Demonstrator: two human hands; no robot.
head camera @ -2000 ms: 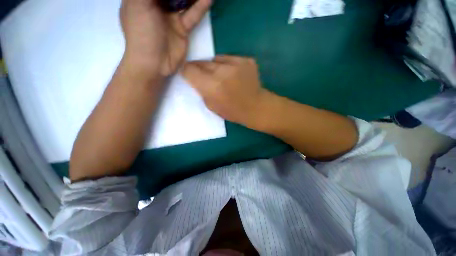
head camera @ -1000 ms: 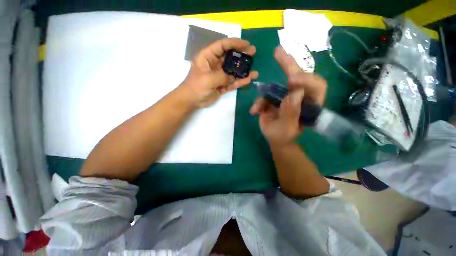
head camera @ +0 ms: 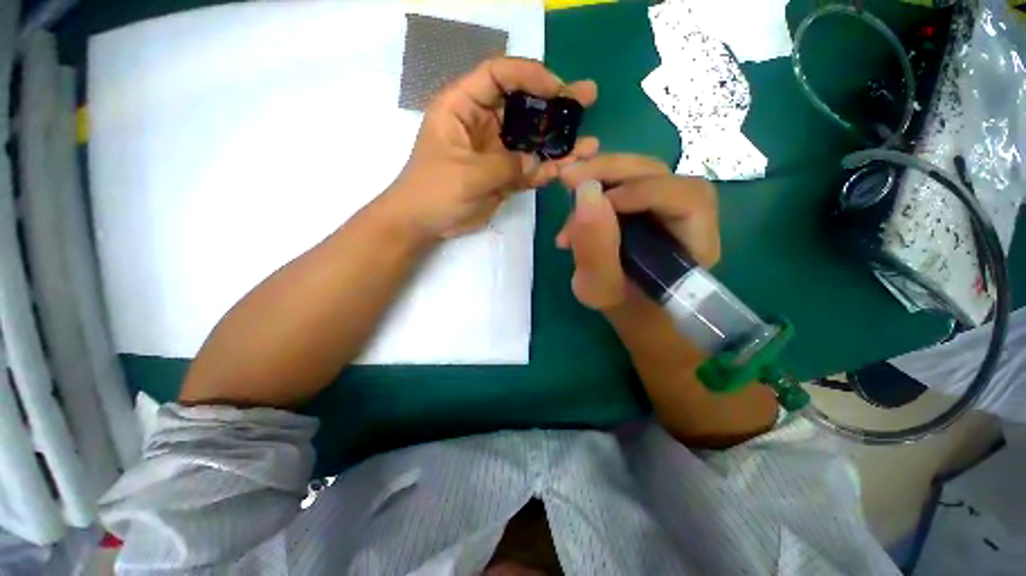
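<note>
My left hand holds a small glossy black housing between its fingertips, above the right part of the white foam sheet. My right hand grips the glue dispensing syringe like a pen, just right of the housing. The barrel is black at the front and clear-grey behind, with a green winged cap at its rear. The syringe tip is hidden by my fingers, so I cannot tell whether it touches the housing.
A grey mesh-like sheet lies at the foam's far edge. Black-speckled white paper lies on the green mat. An air hose loops at right beside a speckled pad and clear plastic. White foam trays stand at left.
Compared with one second ago, the syringe has moved left to the housing, and my right fingers have closed around its front. Two seconds ago, my right hand was near my left wrist without the syringe.
</note>
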